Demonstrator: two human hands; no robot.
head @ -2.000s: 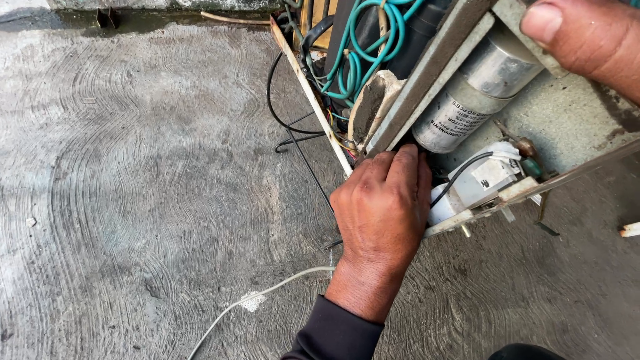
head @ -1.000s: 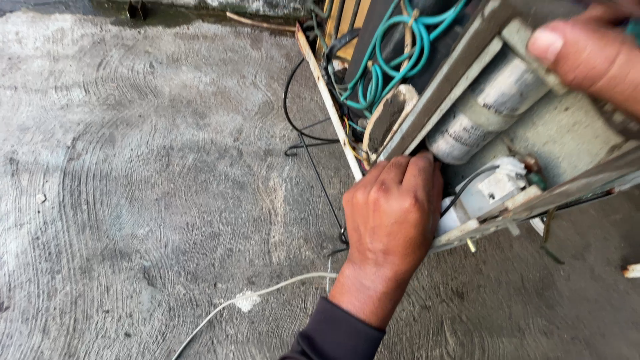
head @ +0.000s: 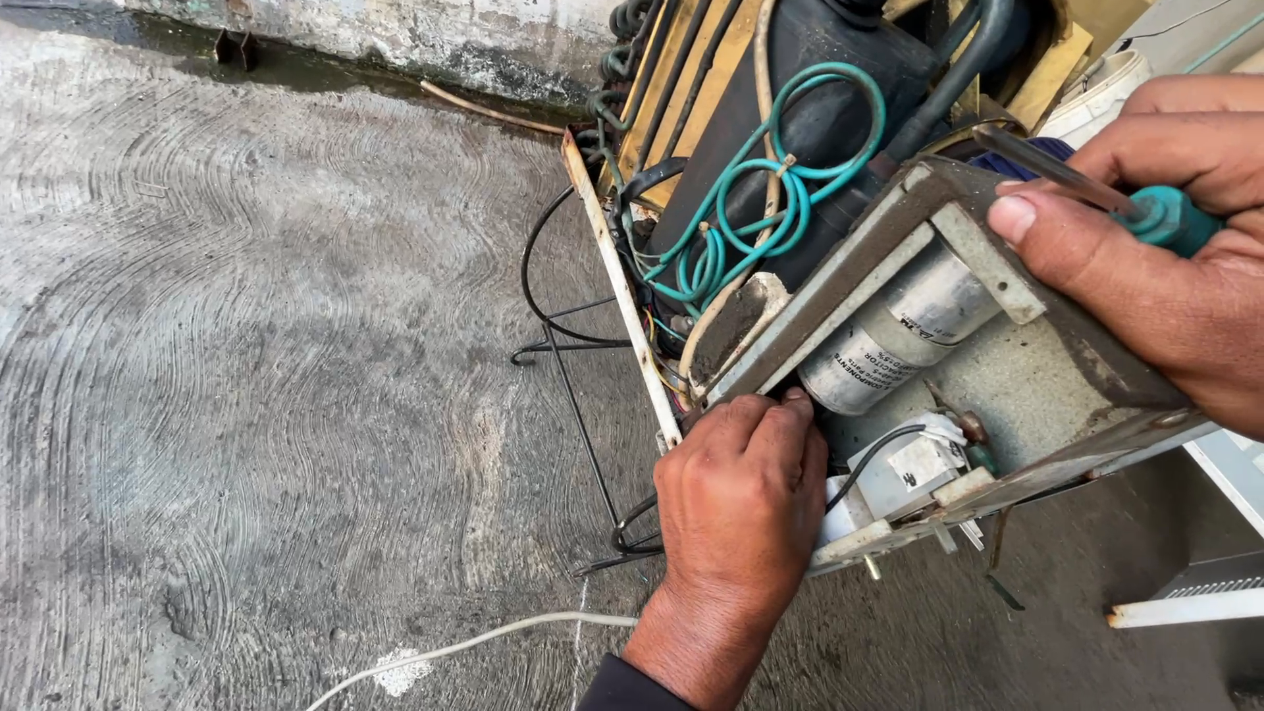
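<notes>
An open metal electrical box (head: 1066, 395) holds a cylindrical silver capacitor (head: 899, 326) and a white component (head: 894, 474) with a black wire. At the box's left corner is my left hand (head: 746, 494), its fingertips curled inside beside the capacitor's lower end; what they touch is hidden. My right hand (head: 1165, 227) grips a screwdriver (head: 1155, 212) with a teal handle, its shaft pointing up and left, while the thumb rests on the box's upper edge. Coiled teal wire (head: 736, 207) lies beyond the box, against a black cylindrical body (head: 810, 109).
A rusty white metal strip (head: 622, 291) and a black wire stand (head: 568, 380) are left of the box. A pale cable (head: 474, 640) crosses the concrete floor (head: 296, 375). White metal framing (head: 1185, 605) lies at lower right, and a weathered wall (head: 425, 39) runs behind.
The screwdriver in my right hand now shows, with more of that hand in view. My left hand stays at the box's corner. The view has shifted slightly.
</notes>
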